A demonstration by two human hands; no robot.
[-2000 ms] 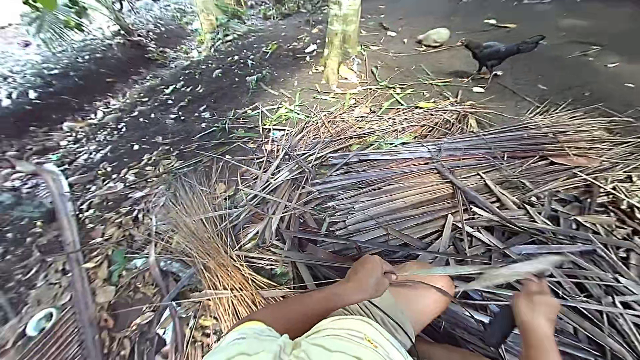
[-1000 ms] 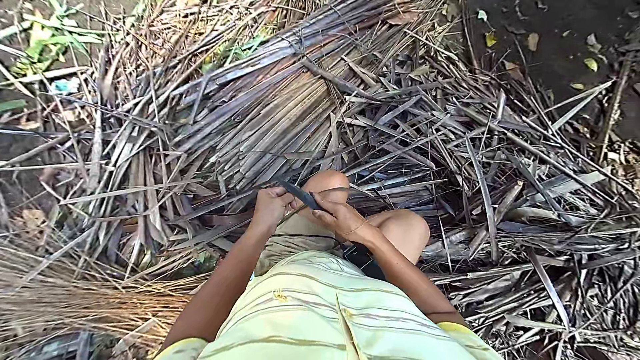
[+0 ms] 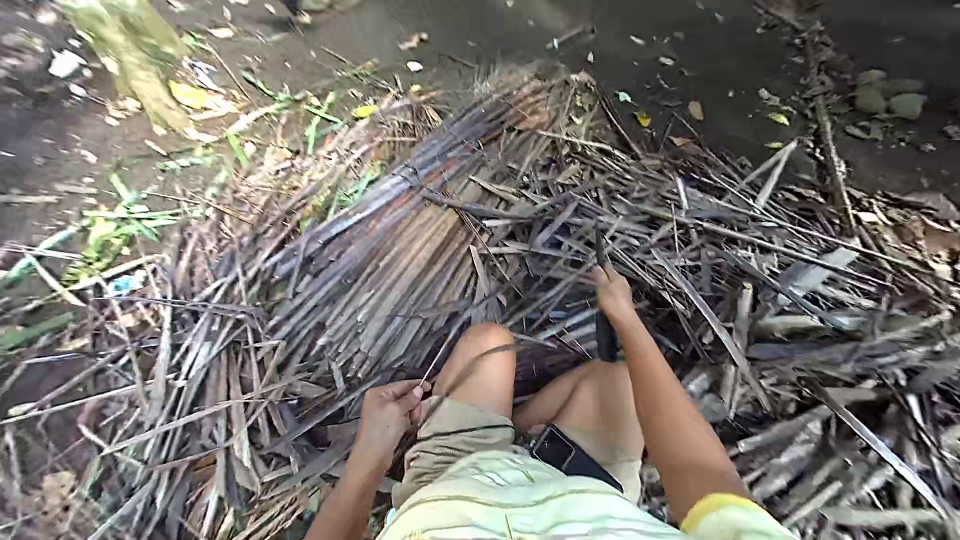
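My left hand (image 3: 390, 416) is beside my left thigh, its thumb and fingers pinching the end of a thin dried leaf strip (image 3: 480, 358) that curves over my knee. Farther forward and to the right, my right hand (image 3: 615, 296) is closed around a dark knife (image 3: 606, 334); its narrow part points away from me and a wider dark part lies below the hand. Just beyond my knee, a broad bundle of dried palm leaf strips (image 3: 397, 277) lies on the ground. A dark phone-like object (image 3: 574, 457) rests on my lap.
Loose dried leaf strips (image 3: 795, 360) are heaped to my right, and more (image 3: 187, 375) lie to my left. A tree trunk (image 3: 142, 60) stands at the upper left, near green leaf blades (image 3: 120, 217). A long stick (image 3: 829, 142) lies on the bare soil at the upper right.
My hands were together over my knee and are now apart. The right one has moved forward and to the right; the left stays low, near my thigh.
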